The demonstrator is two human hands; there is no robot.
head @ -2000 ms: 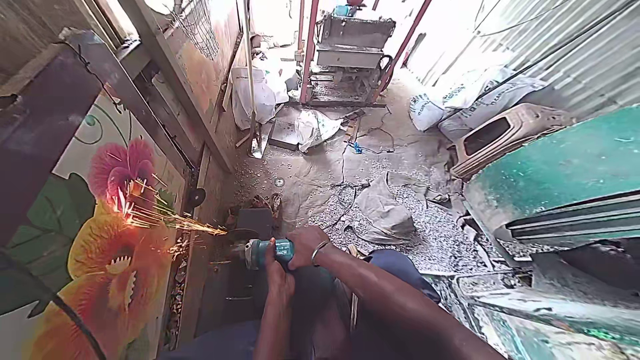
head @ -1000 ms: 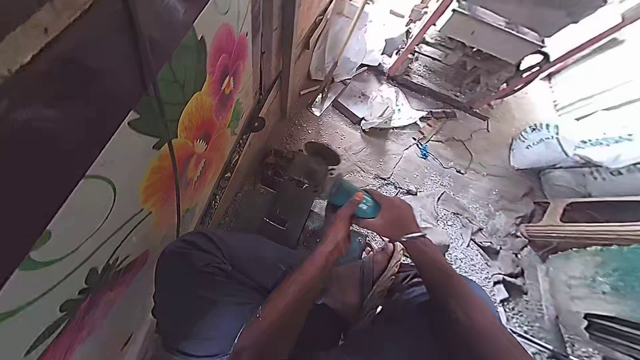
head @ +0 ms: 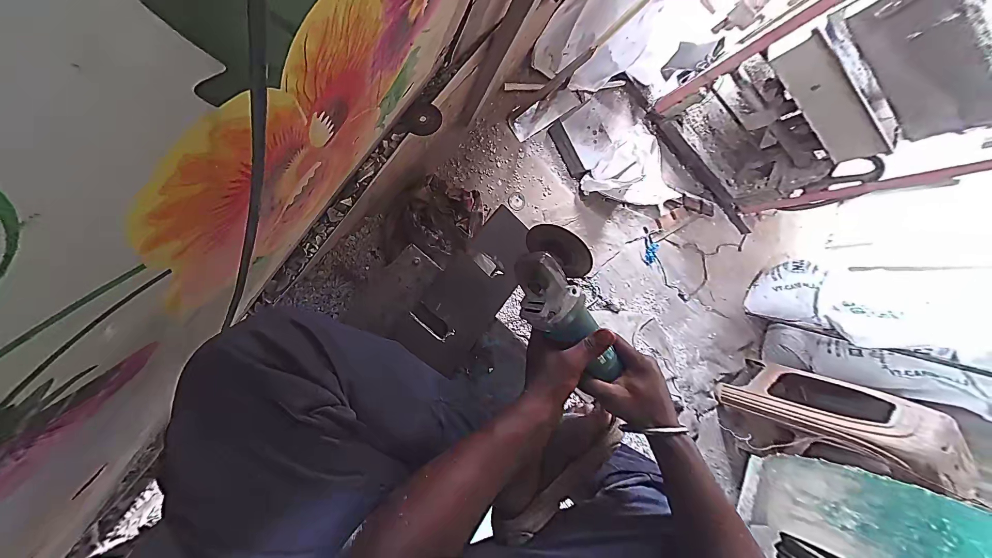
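Note:
Both my hands hold a teal angle grinder (head: 577, 322), with its grey metal gear head and round disc (head: 559, 249) pointing up and away from me. My left hand (head: 559, 363) wraps the body behind the head. Around the rear of the housing is my right hand (head: 637, 384), with a light bangle at the wrist. No sparks show at the disc. Just left of the grinder, dark metal plates (head: 449, 310) lie on the ground, one with a slot. A large flower-painted panel (head: 209, 194) stands on the left, apart from the disc.
A dark cable (head: 256, 170) hangs across the panel. A metal machine on a red frame (head: 744, 58) stands at the upper right. White sacks (head: 891, 310), a beige molded part (head: 845, 418) and a green sheet (head: 891, 504) are at the right. A blue scrap (head: 650, 249) lies on the floor.
Two seconds ago sparks flew from the grinder against the painted panel's edge; they are gone. The grinder, still in both hands, has moved away from the panel. The view has turned and shifted.

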